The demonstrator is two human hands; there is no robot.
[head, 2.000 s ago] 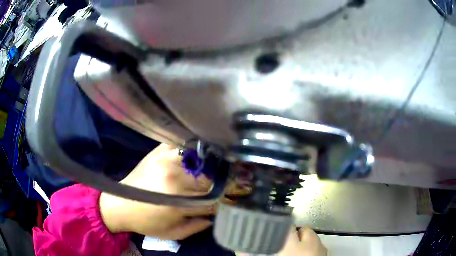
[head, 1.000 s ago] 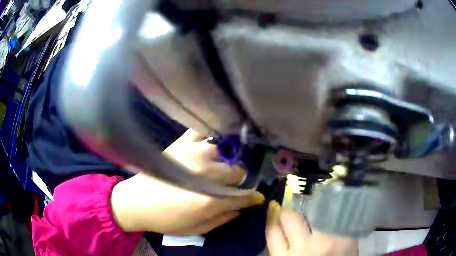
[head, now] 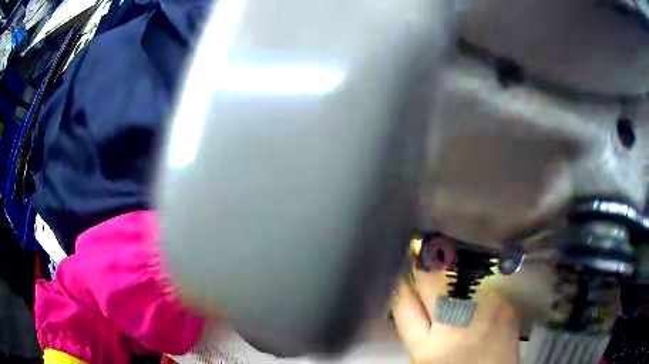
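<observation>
The dark navy cloth (head: 99, 128) lies bunched at the left. The pale sewing machine head (head: 498, 156) fills the upper right. My right hand (head: 462, 330) is under it, partly behind a small ribbed knob (head: 456, 311) with a black spring. Its fingertips are partly hidden and I cannot tell what they hold. My left hand is hidden behind a large blurred grey machine part (head: 285, 192); only its pink sleeve shows at the lower left. The needle and foot cannot be made out.
A pink-mauve disc (head: 438, 253) sits beside the spring. A larger ribbed knob (head: 569, 346) with metal tension discs (head: 603, 238) is at the right. A blue crate edge (head: 20, 192) and piled items are at the far left.
The view has shifted, and the grey part now covers the centre, hiding my left hand and the purple wheel. More navy cloth shows at the left. The white label is no longer seen.
</observation>
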